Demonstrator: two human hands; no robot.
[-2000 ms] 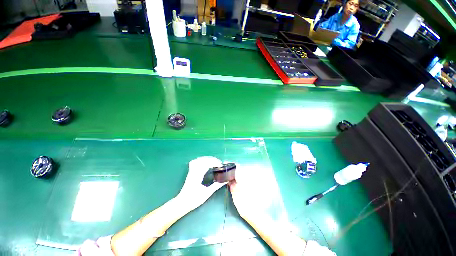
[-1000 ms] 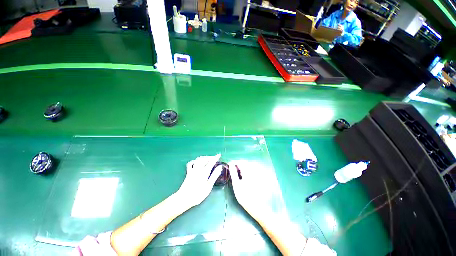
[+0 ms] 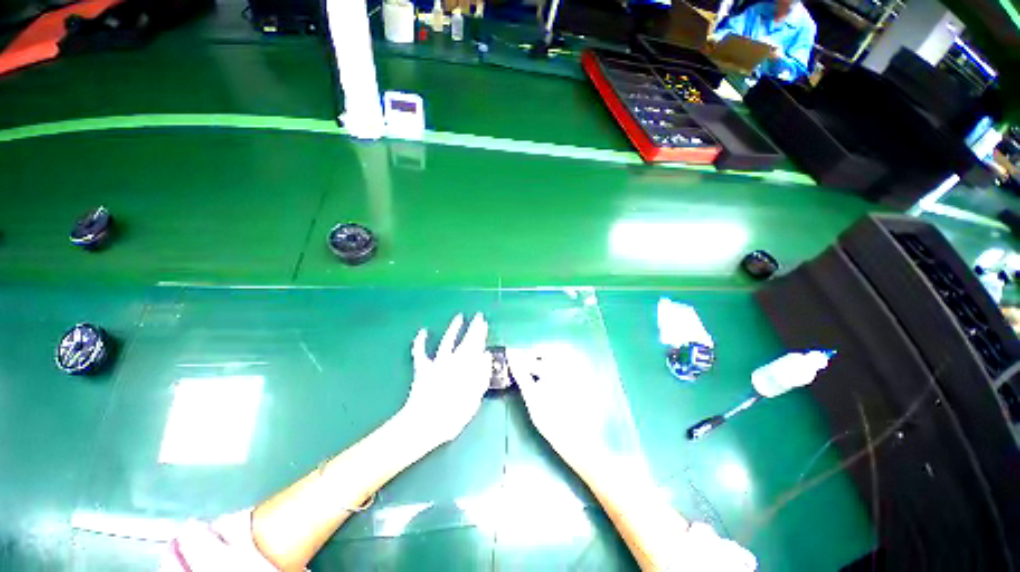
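A small round black unit (image 3: 499,369) is low over the clear sheet (image 3: 336,391), between my hands. My left hand (image 3: 447,380) is at its left side, fingers spread and pointing away from me. My right hand (image 3: 557,393) is at its right side, washed out by glare; a small dark thing shows at its fingers. Whether the right fingers grip the unit is unclear. A patterned round unit (image 3: 84,349) sits alone at near left. More units lie beyond the sheet, at left (image 3: 92,228), centre (image 3: 352,242) and right (image 3: 759,265).
Right of the sheet are a white wipe (image 3: 680,322), a blue-and-white round piece (image 3: 690,360), a white bottle (image 3: 792,372) and a black pen-like tool (image 3: 707,427). Black foam trays (image 3: 833,335) stand far right. A red-edged parts tray (image 3: 660,117), white post (image 3: 356,67) and a person (image 3: 783,39) are beyond.
The unit was held up in both hands, then lowered. My left fingers have since spread and straightened. The units beyond the sheet have shifted left. The view has tilted down slightly.
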